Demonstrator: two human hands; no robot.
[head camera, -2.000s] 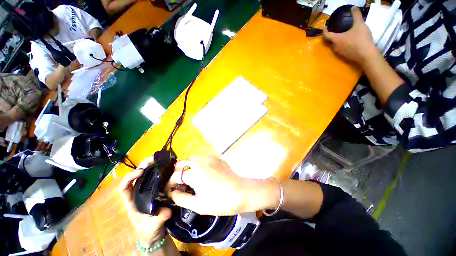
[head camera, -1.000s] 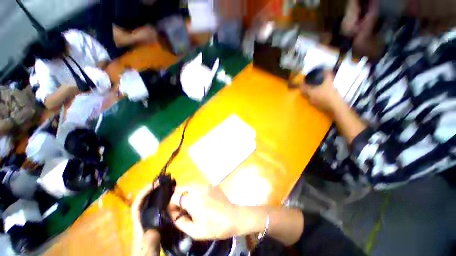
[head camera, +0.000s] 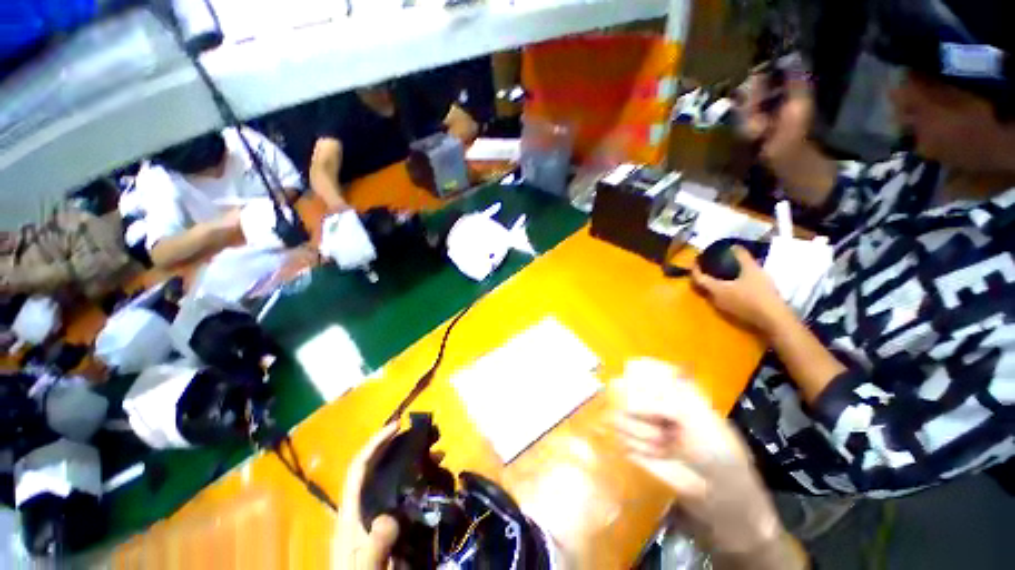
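My left hand (head camera: 365, 507) holds the black base cover (head camera: 392, 473) at the lower middle. Its open side faces the black interior of the camera housing (head camera: 495, 523), which is cut off by the bottom edge. Thin coloured wire leads (head camera: 462, 532) show between the two. A black cable (head camera: 445, 340) runs from the cover up the bench to a white camera shell (head camera: 481, 243) on the green strip. My right hand (head camera: 668, 429) is raised off the parts, to their right. It is blurred, and I cannot tell whether it holds anything small.
White paper sheets (head camera: 529, 387) lie mid-bench. Unfinished white and black cameras (head camera: 167, 403) are heaped at left. At right a person in a patterned shirt (head camera: 924, 356) holds a round black part (head camera: 721, 262) beside a black box (head camera: 632, 212). Other people sit across, under a shelf (head camera: 367, 56).
My right hand has left the black cover and moved right and up. The view has tilted up, showing the shelf and more people. My left hand still holds the cover.
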